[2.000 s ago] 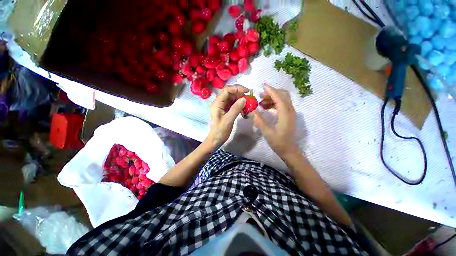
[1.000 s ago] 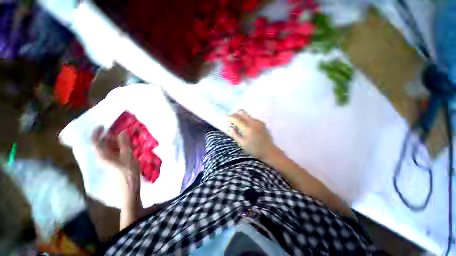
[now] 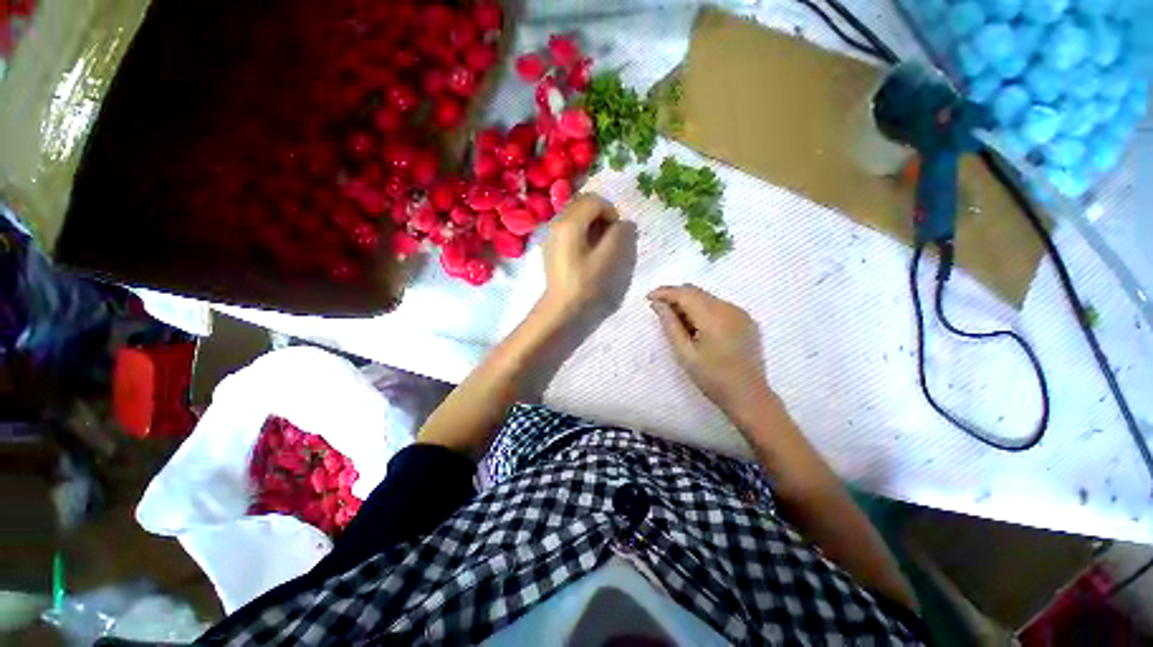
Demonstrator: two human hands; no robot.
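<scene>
My left hand (image 3: 584,253) is at the near edge of the heap of red artificial strawberries (image 3: 512,190), its fingers curled; whether it holds a fruit is hidden. My right hand (image 3: 711,339) is over the white-covered table to the right, fingertips pinched together; nothing can be made out between them. Two clumps of green leaf caps (image 3: 689,202) lie beyond my hands, beside the heap.
A large carton (image 3: 379,281) of red fruits stands at the left. A white bag (image 3: 240,407) with red fruits is below the table edge. A hot glue gun (image 3: 936,177) with looping cord lies on cardboard (image 3: 771,95), near a bag of blue balls (image 3: 1056,89).
The strawberry held between both hands is gone. My left hand went to the white bag, then came back up to the heap. The view has shifted back over the table.
</scene>
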